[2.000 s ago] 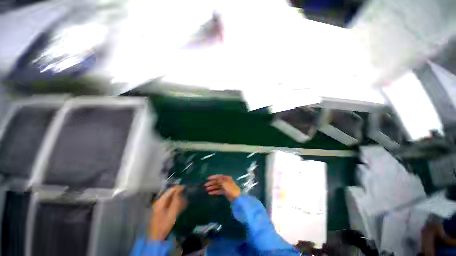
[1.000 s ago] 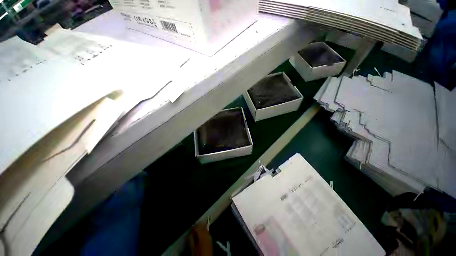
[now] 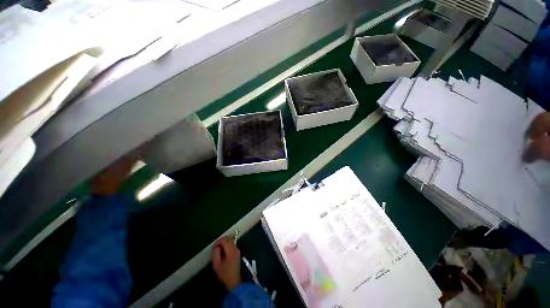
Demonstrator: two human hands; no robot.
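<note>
My left hand [image 3: 119,174], blurred, reaches under the shelf at the left, at the near end of a tilted pale box [image 3: 181,145]. It appears to grip that box; the fingers are partly hidden in shadow. My right hand [image 3: 226,263] is low in the middle at the pale edge strip, fingers curled, with nothing visible in it. A neat pile of printed white sheets [image 3: 353,243] lies just right of it. Open white boxes with dark lining [image 3: 252,139] stand in a row on the green belt, the nearest beside the pale box.
A white shelf [image 3: 241,48] with loose sheets runs above the belt. A jagged stack of white cartons [image 3: 476,144] lies at the right, with another person's hand [image 3: 538,137] over it. Brown scrap [image 3: 482,271] lies at lower right. Thin white strips litter the green surface.
The view has swung from the foam-lined boxes towards the belt and shelf. Since the last frame, my left hand and the pale box have come into view under the shelf, and another person's hand at right.
</note>
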